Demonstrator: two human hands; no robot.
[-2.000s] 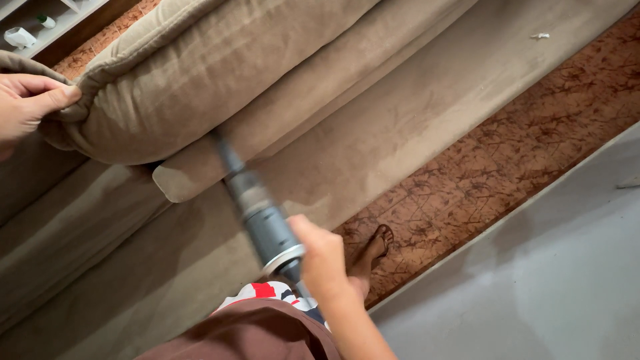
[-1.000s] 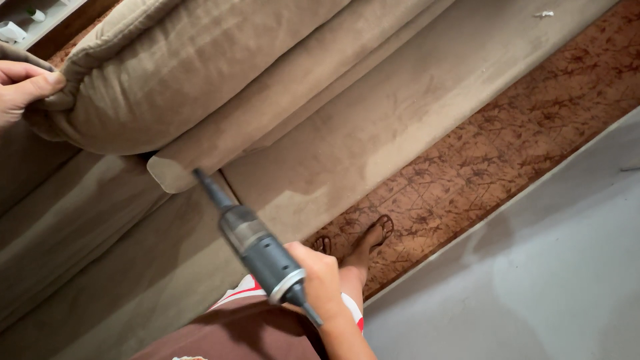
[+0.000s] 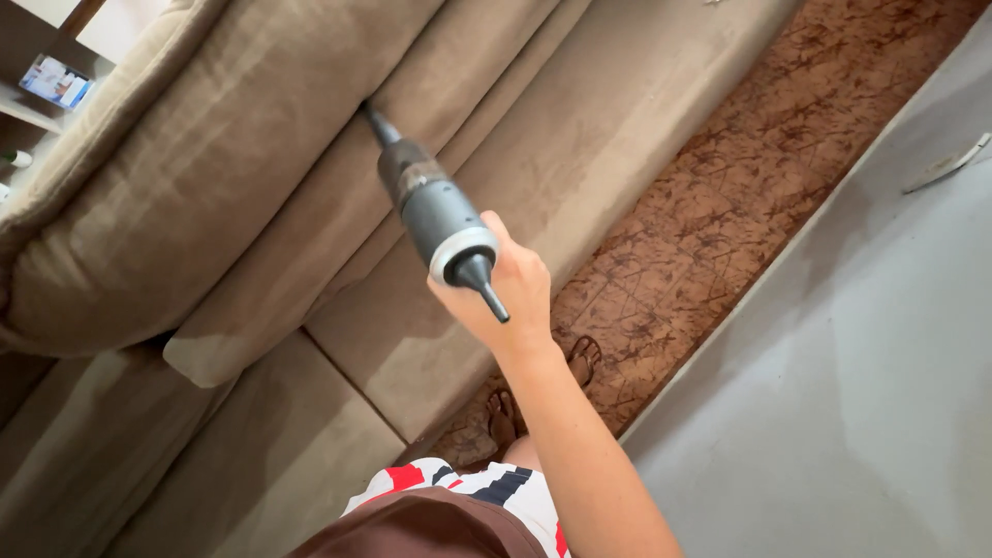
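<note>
My right hand [image 3: 515,291] is closed around a grey handheld vacuum cleaner [image 3: 442,213] at the middle of the view. The vacuum has a smoky, see-through dust cup near its front and a narrow dark nozzle [image 3: 382,125]. That nozzle points up and left, its tip at the crease between the brown suede-like back cushion [image 3: 225,163] of a sofa and the long padded part below it. A pointed dark piece sticks out of the vacuum's rear end. My left hand is out of the frame.
The sofa seat [image 3: 542,194] runs diagonally beside a reddish-brown patterned floor [image 3: 697,194], where my sandalled feet stand. A grey wall [image 3: 837,372] borders the floor at right. Shelves at upper left hold a blue and white box [image 3: 56,81]. A small white scrap lies on the seat's far end.
My left hand, which gripped the cushion's edge at the left, has gone out of view. The vacuum's nozzle has moved from near the padded part's rounded end to farther up along the crease.
</note>
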